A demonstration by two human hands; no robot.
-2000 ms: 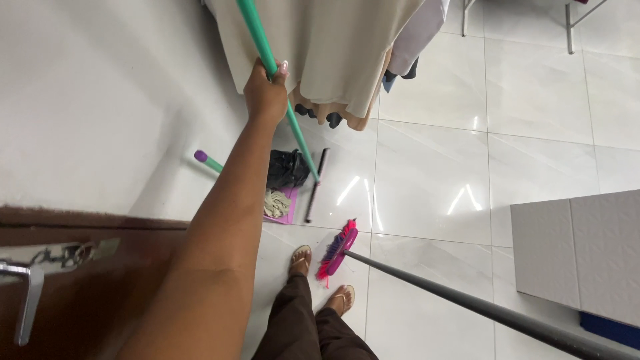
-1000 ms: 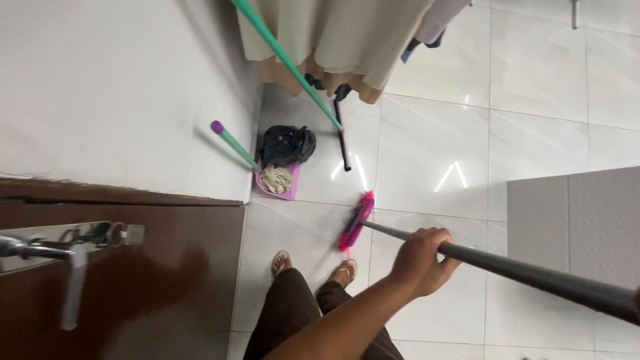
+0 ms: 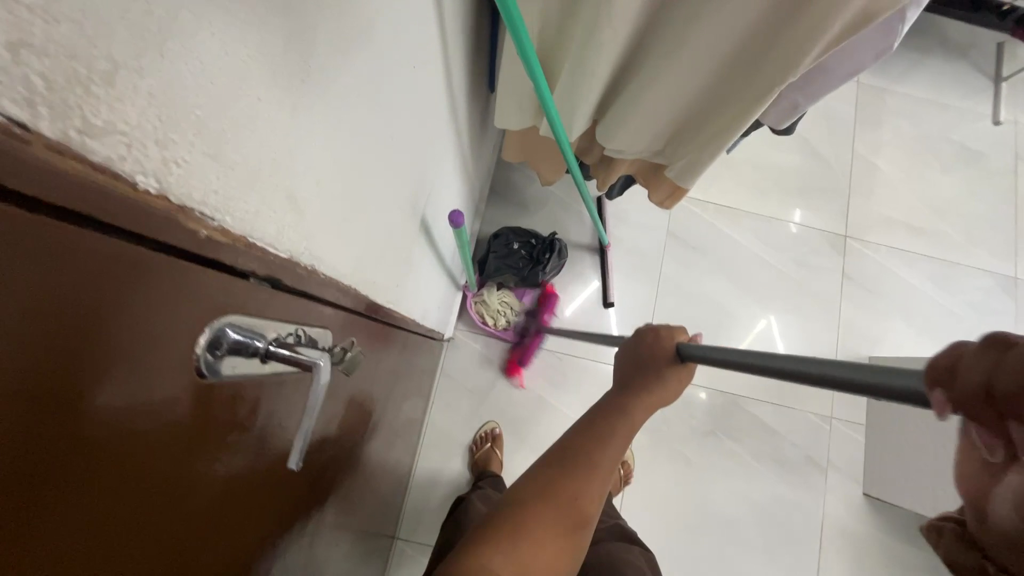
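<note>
A broom with a gray pole (image 3: pixel 784 364) and a pink and purple bristle head (image 3: pixel 532 336) runs across the view. My left hand (image 3: pixel 656 364) is closed around the middle of the pole. At the right edge my right hand (image 3: pixel 980 392) grips its upper end. The blurred head is at the front edge of a pink dustpan (image 3: pixel 488 324), which holds a light-coloured cloth or mop strands (image 3: pixel 498 308). A black plastic bag (image 3: pixel 522 256) lies beside the cloth. The dustpan's green handle (image 3: pixel 464 254) rises by the wall.
A floor squeegee (image 3: pixel 606 276) with a green pole (image 3: pixel 552 112) stands before a beige curtain or cloth (image 3: pixel 632 72). A brown door (image 3: pixel 160 464) with a metal lever handle (image 3: pixel 308 400) is at the left. A gray box-like piece (image 3: pixel 908 456) stands right, and sandalled feet (image 3: pixel 486 448) are below.
My left hand, on the green pole two seconds ago, now holds the broom pole. The broom head has moved left to the dustpan. My right hand has come further into view.
</note>
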